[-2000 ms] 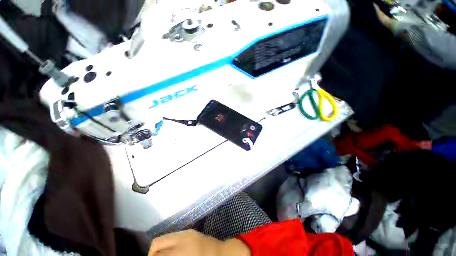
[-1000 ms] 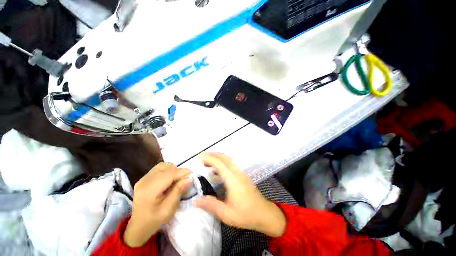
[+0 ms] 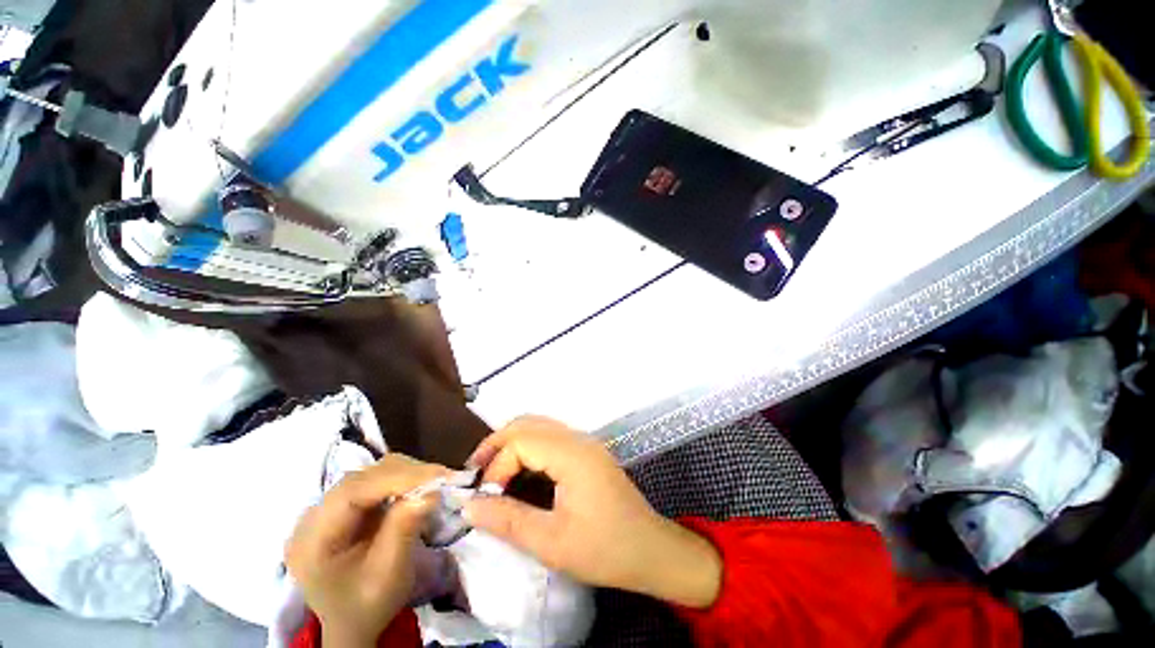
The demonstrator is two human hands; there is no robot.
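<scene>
The garment's white lining (image 3: 228, 500) lies puffed up at the lower left, with dark seam edges. Its dark brown shell (image 3: 367, 367) runs up under the presser foot area (image 3: 403, 268) of the white sewing machine (image 3: 380, 114). My left hand (image 3: 361, 544) pinches a small gathered edge of the white lining near the table's front edge. My right hand (image 3: 570, 506) pinches the same edge from the right, thumb and index finger close to the left fingertips. A dark bit of edge shows between the fingers; its details are hidden.
A black smartphone (image 3: 709, 203) lies on the table, with a slim black tool (image 3: 526, 203) left of it and black snips (image 3: 918, 127) right. Green and yellow scissors handles (image 3: 1077, 108) are at the upper right. White and dark pieces (image 3: 1013, 443) are piled below right.
The left hand has come into view and both hands now pinch the lining edge; the right hand's fingers have closed in on it. The view has moved closer to the machine.
</scene>
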